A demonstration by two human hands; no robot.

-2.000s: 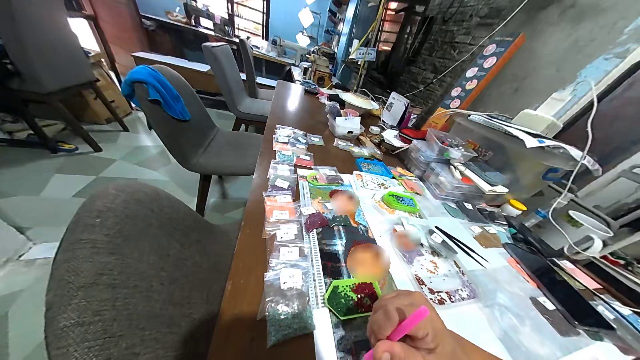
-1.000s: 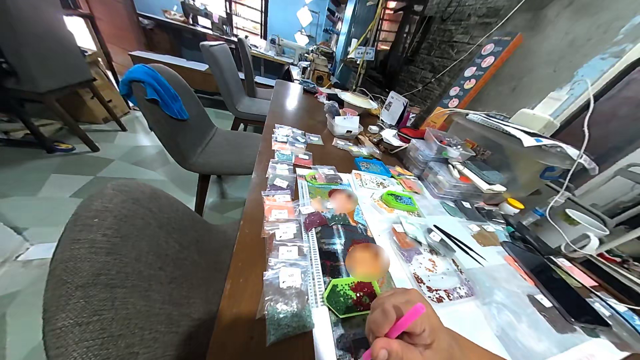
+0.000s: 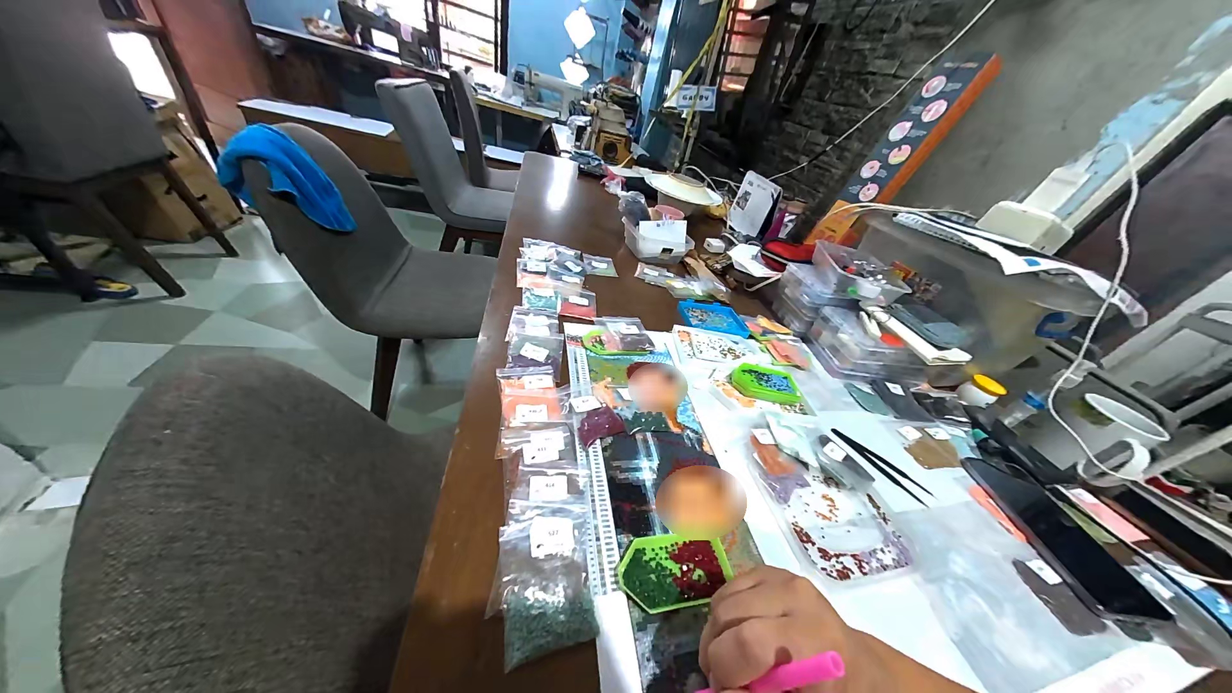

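My right hand (image 3: 770, 626) is closed on a pink pen-shaped tool (image 3: 794, 672) low over the lower part of a diamond painting canvas (image 3: 640, 472). The tool's tip is hidden. Just beyond my fingers a green plastic tray (image 3: 664, 602) lies on the canvas, with green and dark red beads in it. Zip bags of small beads (image 3: 549, 587) line the canvas's left side. A dark red bag (image 3: 599, 424) rests on the canvas itself. My left hand does not show.
To the right lie black tweezers (image 3: 881, 467), a clear tray of red and white beads (image 3: 842, 534) and a black phone (image 3: 1064, 539). Farther back are a second green tray (image 3: 765, 383), a blue tray (image 3: 712, 319) and plastic boxes (image 3: 861, 337). Grey chairs (image 3: 241, 520) stand left of the table.
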